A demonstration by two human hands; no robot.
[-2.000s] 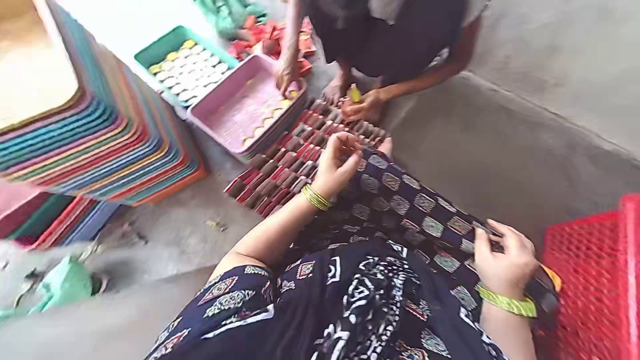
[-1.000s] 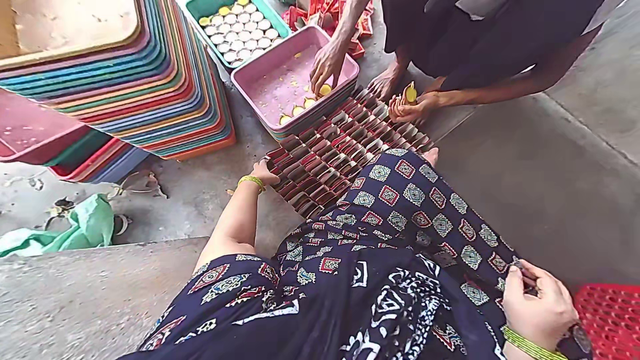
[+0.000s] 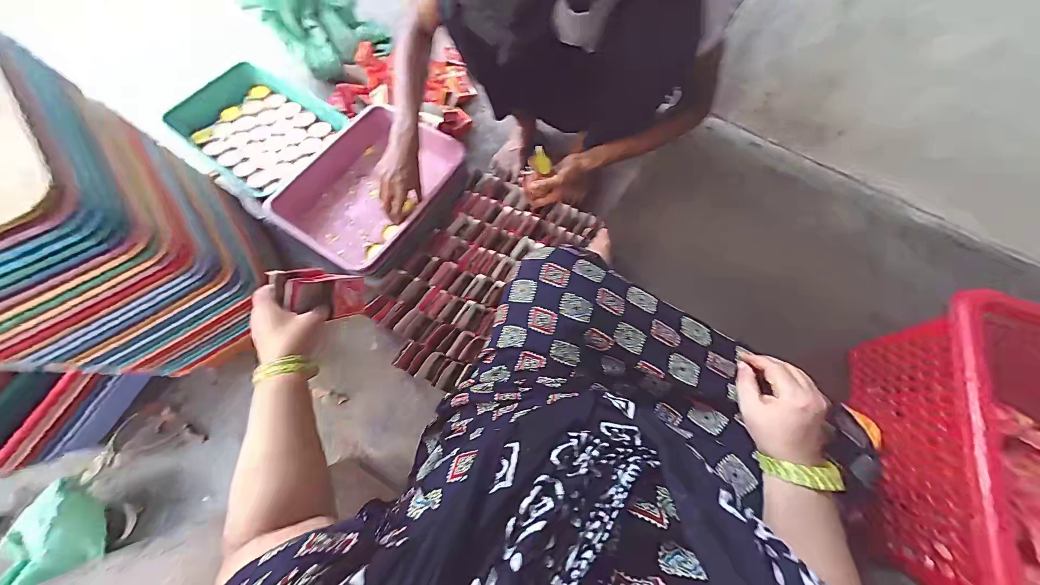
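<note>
My left hand (image 3: 286,325), with a yellow-green bangle at its wrist, grips a small red and brown box (image 3: 313,291) beside the tray stack. Rows of similar small red and brown boxes (image 3: 455,284) stand on the floor by my knee. My right hand (image 3: 780,406) rests at the edge of the dark patterned cloth (image 3: 630,337) over my leg, its thumb and fingers curled close together; whether it pinches the cloth I cannot tell. A co-worker's hand (image 3: 398,179) reaches into a pink tray (image 3: 325,199) holding a few yellow-edged pieces. The co-worker's other hand (image 3: 561,180) holds a yellow piece.
Left of me rises a tall stack of coloured trays (image 3: 122,268). A green tray (image 3: 183,122) holds many white round pieces. Red packets (image 3: 443,81) lie behind. A red plastic basket (image 3: 910,431) stands at my right, and green cloth or plastic (image 3: 61,528) lies at lower left.
My left hand, a second ago at the left edge of the rows of boxes, has moved left and now has a small box in it. My right hand stays over my leg.
</note>
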